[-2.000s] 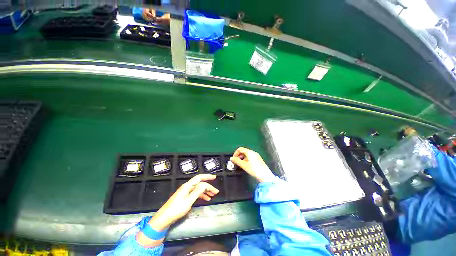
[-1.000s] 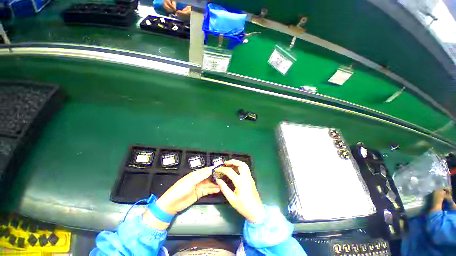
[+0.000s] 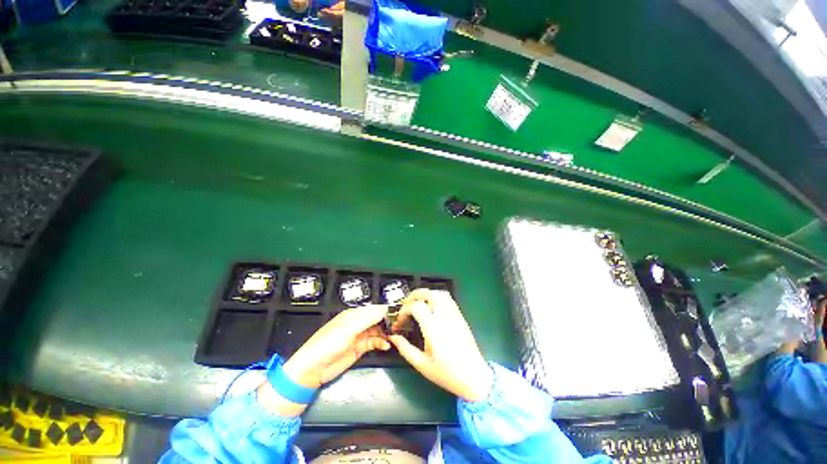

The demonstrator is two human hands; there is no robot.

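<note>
My left hand point(image 3: 340, 346), with a blue band on its wrist, and my right hand point(image 3: 437, 343) meet over the right part of the black foam tray point(image 3: 272, 316). Between their fingertips they hold one small dark electronic unit point(image 3: 394, 317), mostly hidden by the fingers. Four units with bright square faces, such as the leftmost unit point(image 3: 255, 284), lie in the back row of pockets. The fifth back pocket is partly covered by my right hand. The front left pockets hold nothing.
A loose dark part point(image 3: 463, 207) lies behind the trays. A blister tray stack point(image 3: 585, 308) and a long black tray point(image 3: 686, 340) stand right. A large black tray point(image 3: 41, 204) is far left, a yellow tray point(image 3: 63, 430) lower left. A neighbour's sleeve point(image 3: 782, 399) shows at right.
My right hand was at the fifth back pocket two seconds ago. Both hands then came together around the unit and stay there, with the fingers slightly shifted. The view has also shifted.
</note>
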